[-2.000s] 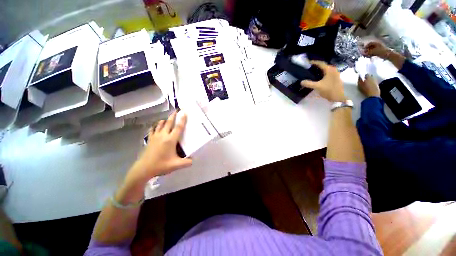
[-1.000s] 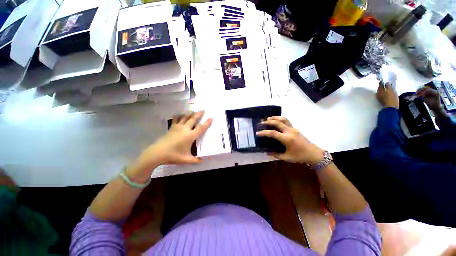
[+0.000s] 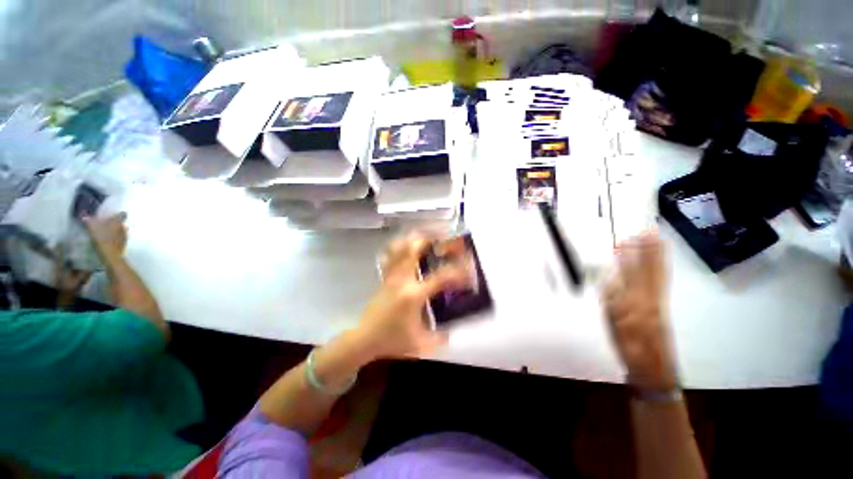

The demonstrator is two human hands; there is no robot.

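My left hand (image 3: 412,295) is on a white carton with a dark picture panel (image 3: 466,292), its fingers over the panel and its near edge. A thin dark strip (image 3: 561,245) stands tilted at the carton's right part, among blurred white card. My right hand (image 3: 639,304) is raised to the right of it, fingers extended and blurred; whether it touches the white card cannot be told. Flat box blanks (image 3: 538,185) lie fanned behind the carton. Black inner trays with pale labels (image 3: 715,220) lie at the right.
Erected cartons (image 3: 409,154) are piled at the back left. A worker in green (image 3: 89,374) handles a small dark thing at the left. A blue bag (image 3: 164,79), a red-capped bottle (image 3: 465,56) and a dark bag (image 3: 683,79) stand along the back. Dark blue clothing shows at the right edge.
The view has turned left. The black tray that was under my right hand is no longer seen there. The carton's picture panel now shows under my left hand, and my right hand is raised.
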